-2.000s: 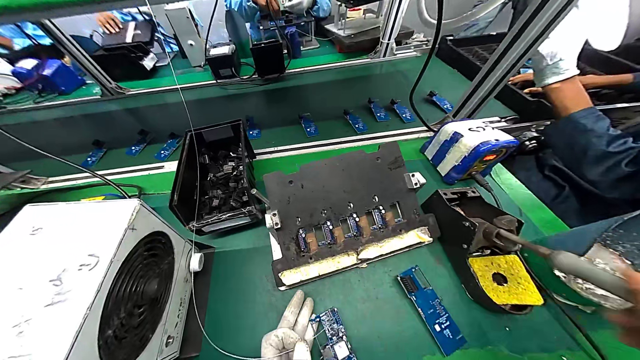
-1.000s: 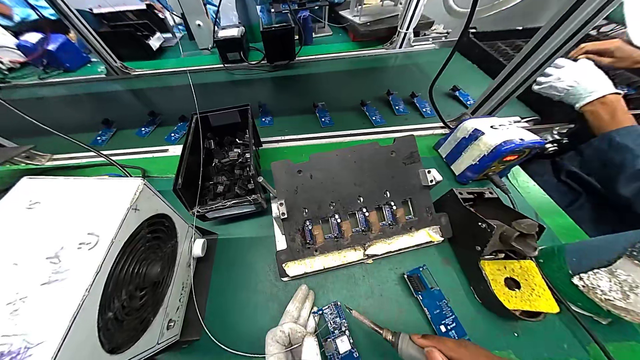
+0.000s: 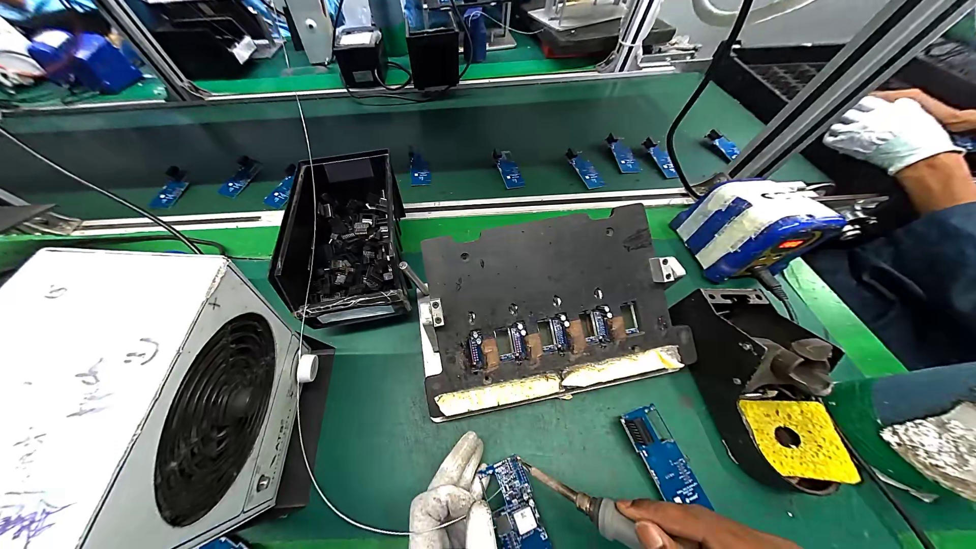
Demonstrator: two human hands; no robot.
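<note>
My left hand (image 3: 454,499), in a whitish glove, holds a blue circuit board (image 3: 518,503) at the bottom centre, and a strand of solder wire (image 3: 335,512) runs into its fingers. Bare, my right hand (image 3: 686,526) grips a soldering iron (image 3: 564,489), whose tip is at the upper edge of that board; whether it touches is too small to tell. Right of the iron, another blue circuit board (image 3: 665,461) lies on the green mat. Behind both hands is a black fixture plate (image 3: 541,267) with several small boards standing in its slots.
A black bin of small connectors (image 3: 343,305) and a fan unit (image 3: 244,412) stand left. To the right are an iron stand with yellow sponge (image 3: 797,442) and a blue soldering station (image 3: 755,229). Blue boards (image 3: 509,169) lie along the back strip. A co-worker's gloved hand (image 3: 888,133) is at upper right.
Two seconds ago the iron was at the far right by its stand. It came left and down to the board in my left hand, where it stays.
</note>
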